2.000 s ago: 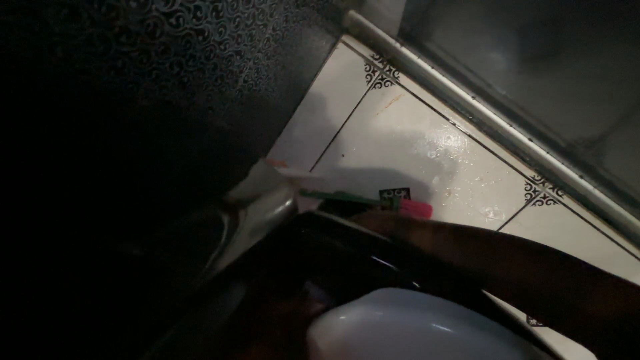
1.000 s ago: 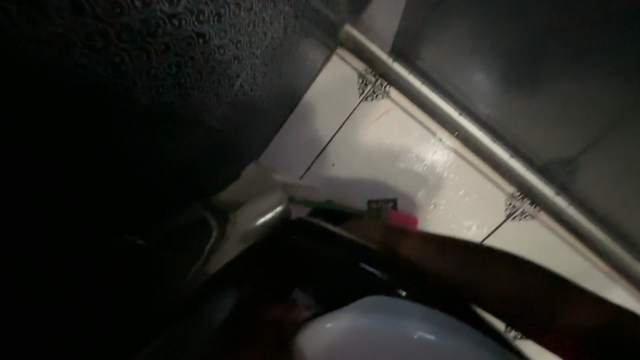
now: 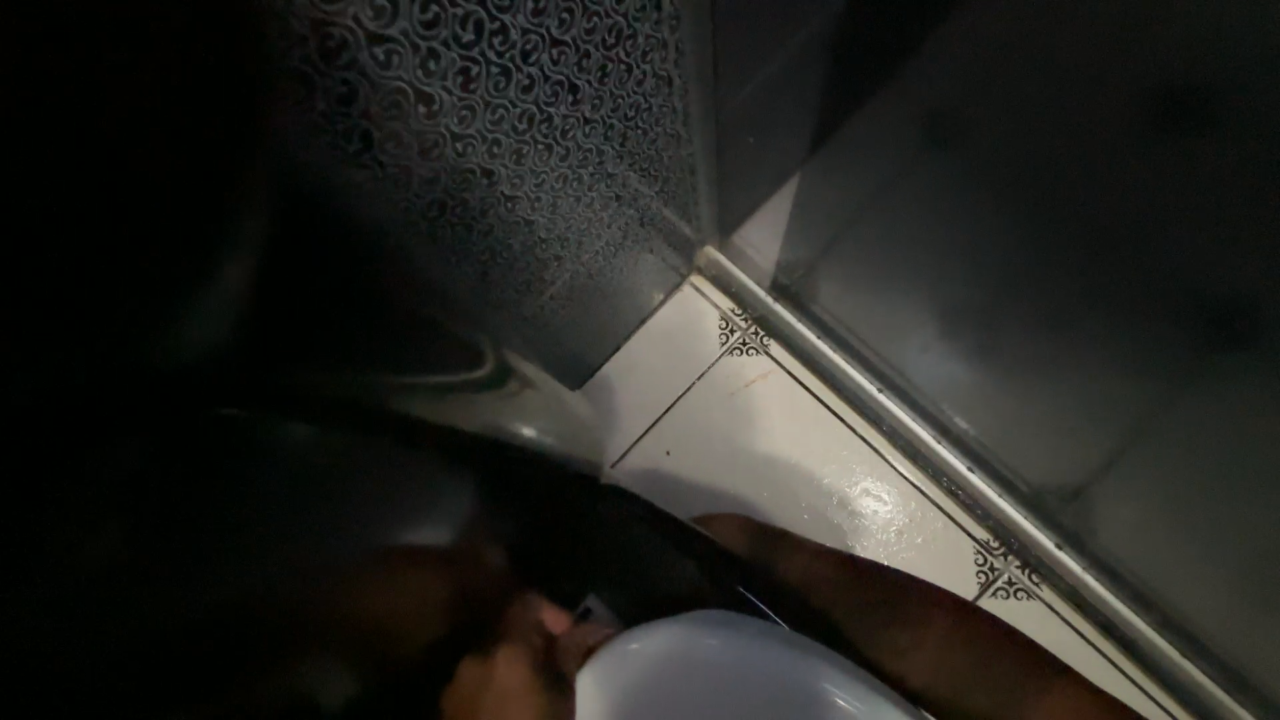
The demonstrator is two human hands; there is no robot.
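Observation:
At the bottom of the head view, the fingers of my left hand (image 3: 520,650) are at the left edge of a smooth white rounded object (image 3: 740,670), perhaps a basin; whether they grip it is unclear. My right arm (image 3: 900,610) comes in from the lower right, over the white tiles. Its far end, by my right hand (image 3: 735,530), passes behind the edge of a glossy black surface (image 3: 640,560), so the fingers are hidden. Deep shadow covers much of the black surface.
White floor tiles (image 3: 800,430) with black scroll corners look wet in places. A metal strip (image 3: 900,410) runs diagonally beside them, with a dark grey surface (image 3: 1050,350) beyond. A dark panel with a swirl pattern (image 3: 520,120) stands at the upper left.
The pink and green object beside my right hand is out of sight now. My left hand has come into clear view beside the white object. The view has shifted.

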